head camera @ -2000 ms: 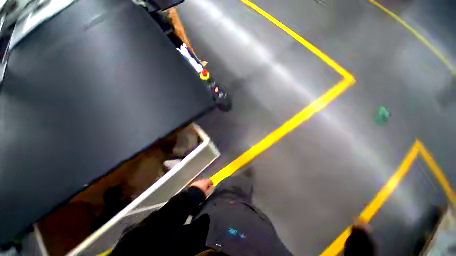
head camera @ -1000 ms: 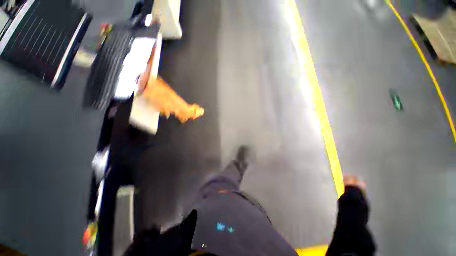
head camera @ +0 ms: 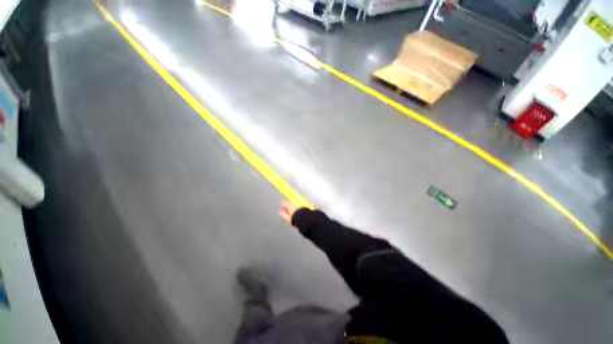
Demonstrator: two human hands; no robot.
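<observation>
My right hand (head camera: 287, 211) is small and blurred near the middle of the picture, at the end of a black sleeve that comes in from the lower right. It is over the grey floor, beside the yellow floor line (head camera: 222, 131). I see nothing in it, but its fingers are too unclear to tell open from shut. My left hand is not in view. No sheet material shows. My leg and a blurred shoe show at the bottom.
A white machine or table side (head camera: 27, 269) runs along the left edge. A green floor sign (head camera: 442, 197) lies right of my arm. A second yellow line (head camera: 470, 144) crosses beyond. At the upper right are a wooden pallet (head camera: 430, 64), a white cabinet (head camera: 578, 80) and a red box (head camera: 533, 119).
The view has swung right and moved along the floor. The black machine bed and the orange material have left the picture. My right hand now shows nearer the middle; my left hand has left view.
</observation>
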